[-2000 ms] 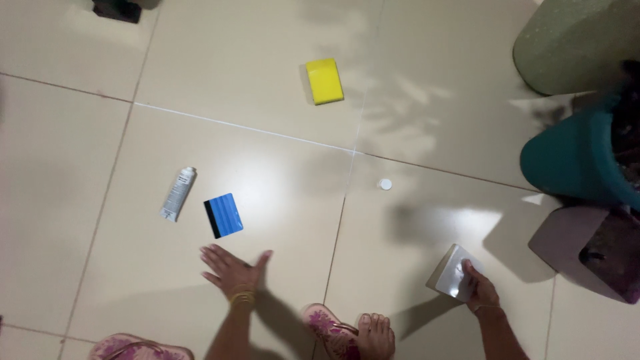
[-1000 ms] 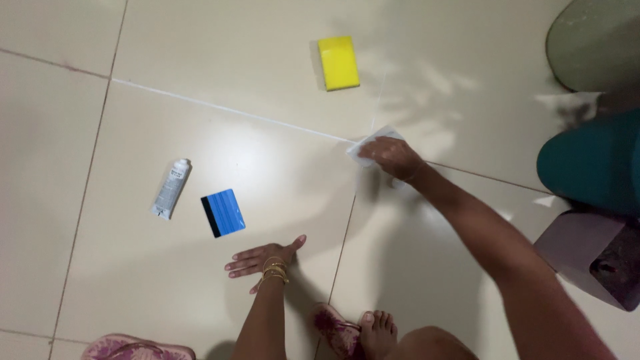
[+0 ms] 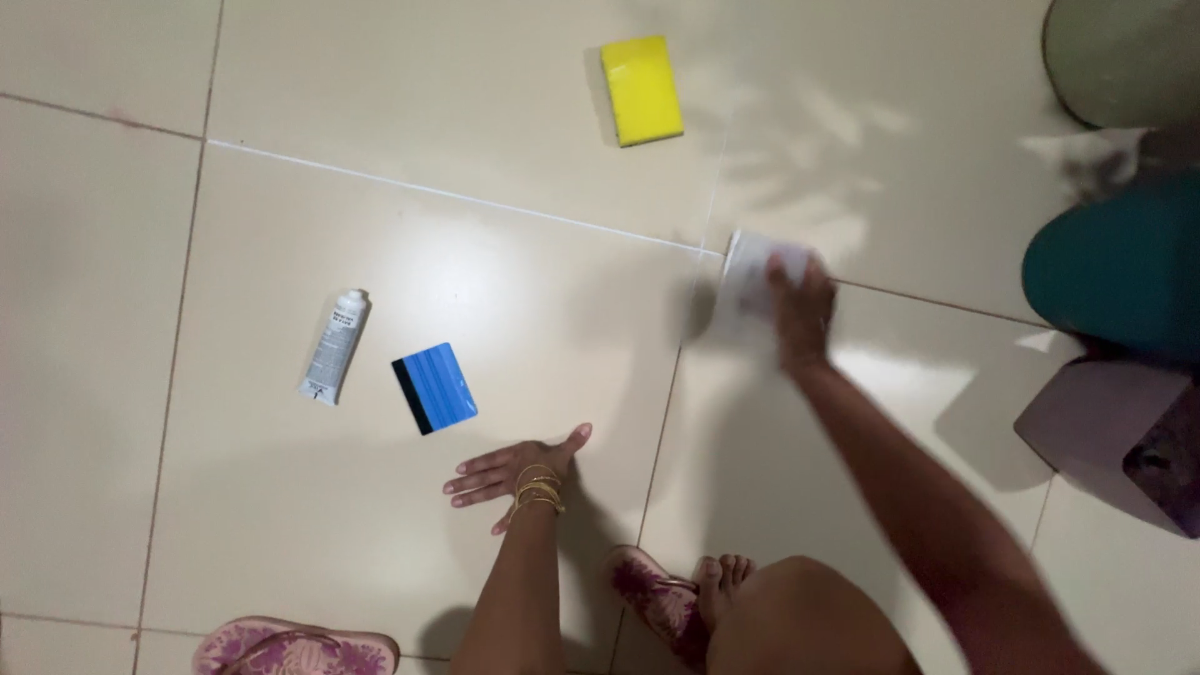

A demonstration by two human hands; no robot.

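My right hand (image 3: 802, 305) holds a flat, whitish scraper-like piece (image 3: 750, 281), blurred, at a tile joint near the right end of a white-filled grout line (image 3: 450, 194). My left hand (image 3: 516, 473), with gold bangles at the wrist, rests spread on the tiled floor and grips nothing. Up and left of it lies a blue squeegee card (image 3: 438, 388) with a black edge. Beside that card is a white and grey squeeze tube (image 3: 336, 347) bearing writing. A yellow sponge-like block (image 3: 643, 91) lies beyond the white line.
Along the right side stand a grey-green pot (image 3: 1125, 66), a teal pot (image 3: 1116, 272) and a mauve pot (image 3: 1087, 427). One patterned flip-flop (image 3: 295, 647) lies at bottom left; another (image 3: 656, 600) is beside my bare foot (image 3: 722, 577). Dark joints cross the glossy tiles.
My right hand has moved from the lower right up to the tile joint with the flat piece, then a little rightward. The small white round thing seen earliest no longer shows. My left hand stays spread.
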